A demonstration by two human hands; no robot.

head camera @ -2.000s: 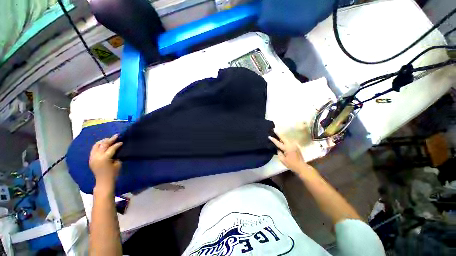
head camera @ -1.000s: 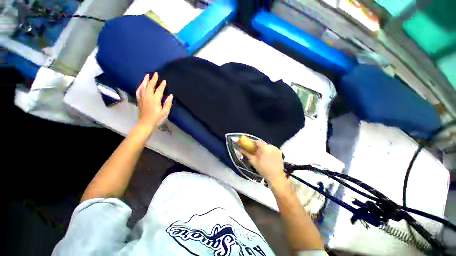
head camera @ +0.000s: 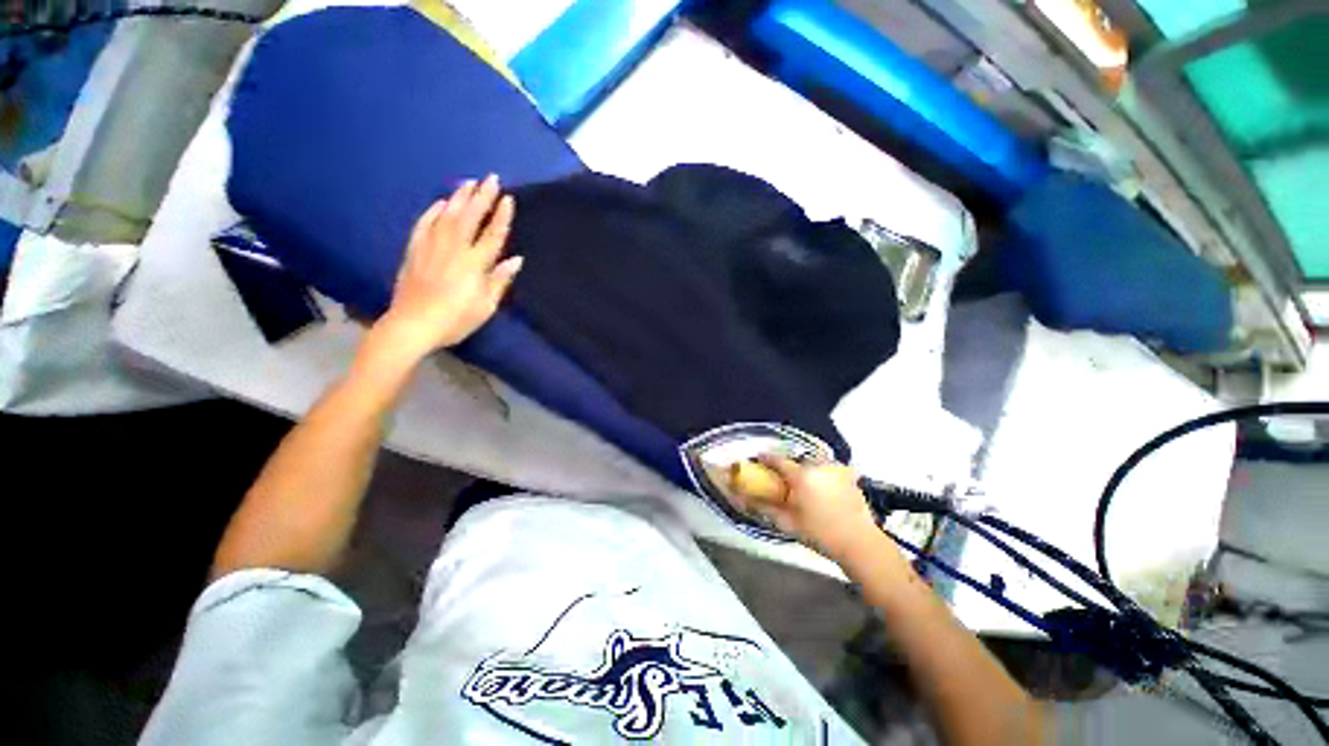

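A black garment (head camera: pixel 685 292) lies over the dark-blue padded buck (head camera: pixel 365 131), covering its right part. My left hand (head camera: pixel 458 274) lies flat with fingers apart on the left end of the garment and the pad edge. My right hand (head camera: pixel 816 503) grips the wooden handle of the steam iron (head camera: pixel 717 455). The iron's pointed tip faces left, at the near right edge of the garment and pad. Whether its sole presses on the cloth I cannot tell.
The white-covered table (head camera: pixel 190 277) lies under the buck. A dark rectangular object (head camera: pixel 268 286) is at its left. Black hoses and cables (head camera: pixel 1020 554) run right from the iron. A second blue pad (head camera: pixel 1130 262) and bright-blue arm (head camera: pixel 896 88) are at the far side.
My right hand has left the garment's cuff end and taken hold of the iron, bringing it from its rest to the garment. My left hand stays near the garment's left end. The view has turned.
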